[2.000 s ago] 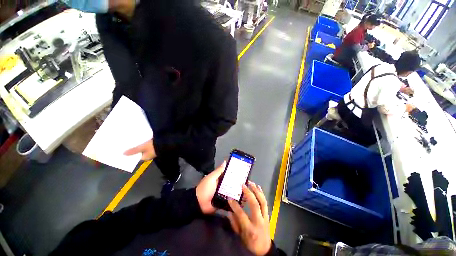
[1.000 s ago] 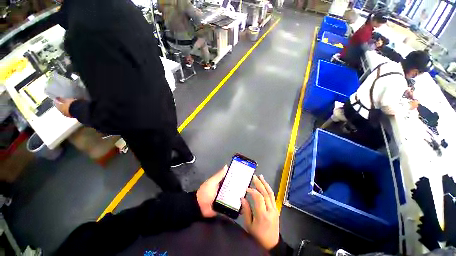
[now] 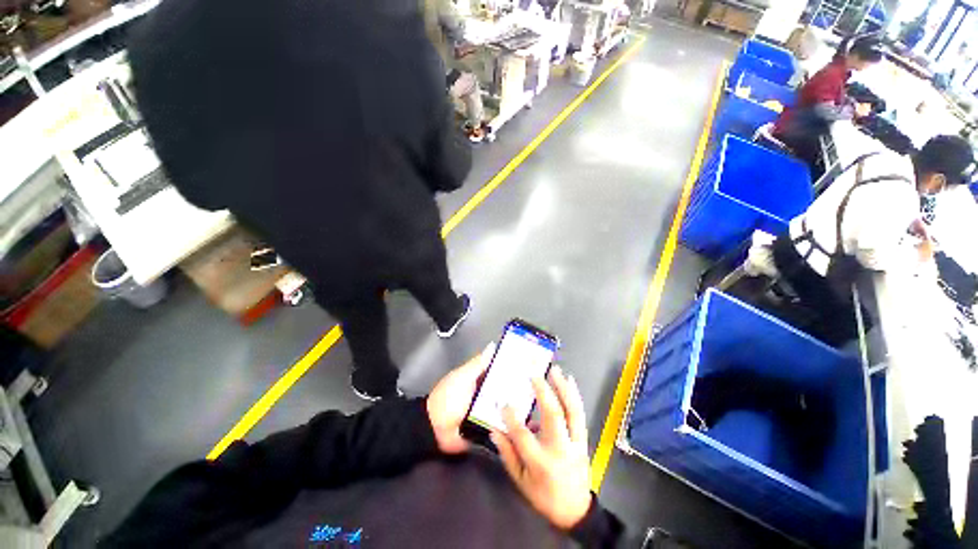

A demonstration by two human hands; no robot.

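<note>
A black smartphone (image 3: 513,377) with a lit white screen and a blue top bar is at the lower centre, tilted slightly to the right. My left hand (image 3: 459,402) holds it along its left edge. My right hand (image 3: 549,456) is at its lower right, with fingers bent over the lower part of the screen. That hand does not grip the phone. Whether a fingertip touches the glass cannot be told.
A person in black (image 3: 306,139) stands close at the upper left. Blue bins (image 3: 788,413) line the right side of the yellow-lined aisle. Seated workers (image 3: 863,214) are at the white table on the right. A machine bench (image 3: 161,241) and a small bin (image 3: 127,277) are at the left.
The person in black has turned away, and the white paper is no longer visible. My right fingers have moved in over the phone screen since one second ago. My left hand keeps its hold.
</note>
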